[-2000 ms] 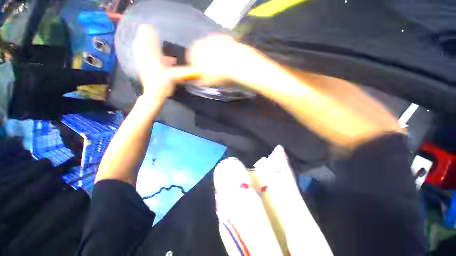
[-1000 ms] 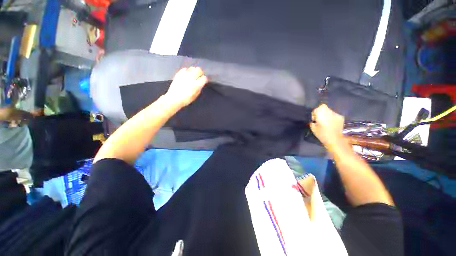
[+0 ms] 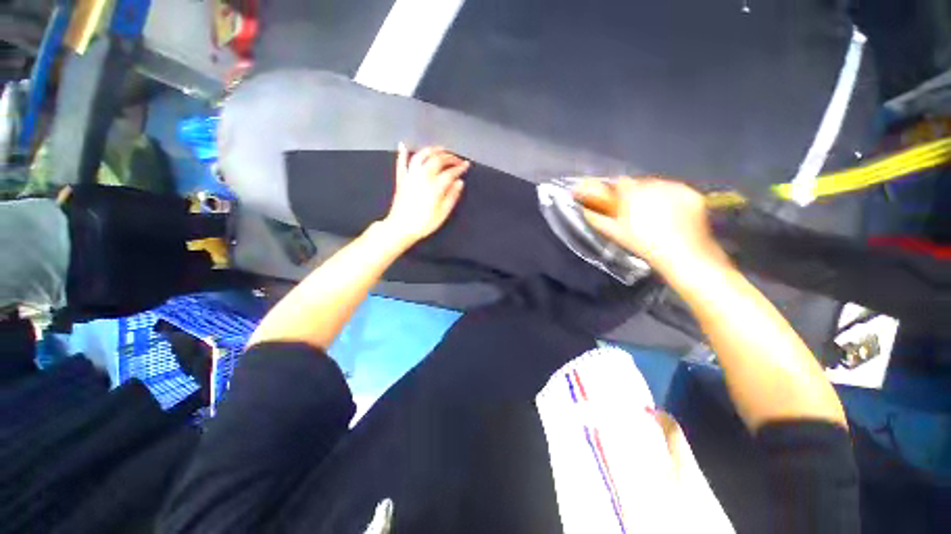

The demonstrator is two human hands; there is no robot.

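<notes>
A black garment piece (image 3: 344, 188), long like a sleeve, lies along the grey pressing pad (image 3: 313, 104). My left hand (image 3: 425, 193) rests on the cloth near its upper edge, fingers spread a little. My right hand (image 3: 657, 221) grips the orange-brown handle of the steam iron (image 3: 584, 238). The silvery iron sits on or just over the right part of the garment; whether its sole touches cannot be told. The garment's right end is partly hidden by the iron and my hand.
A yellow hose (image 3: 876, 177) runs right from the iron. White strips (image 3: 412, 47) cross the dark table cover (image 3: 626, 83). A small dark object (image 3: 297, 245) is at the left front edge. A white plate (image 3: 871, 349) lies right. White cloth (image 3: 600, 428) covers my lap. A blue crate (image 3: 156, 355) is lower left.
My right hand has let go of the garment's right end and taken hold of the iron, now over the cloth. The garment lies flat; my left hand has opened on it.
</notes>
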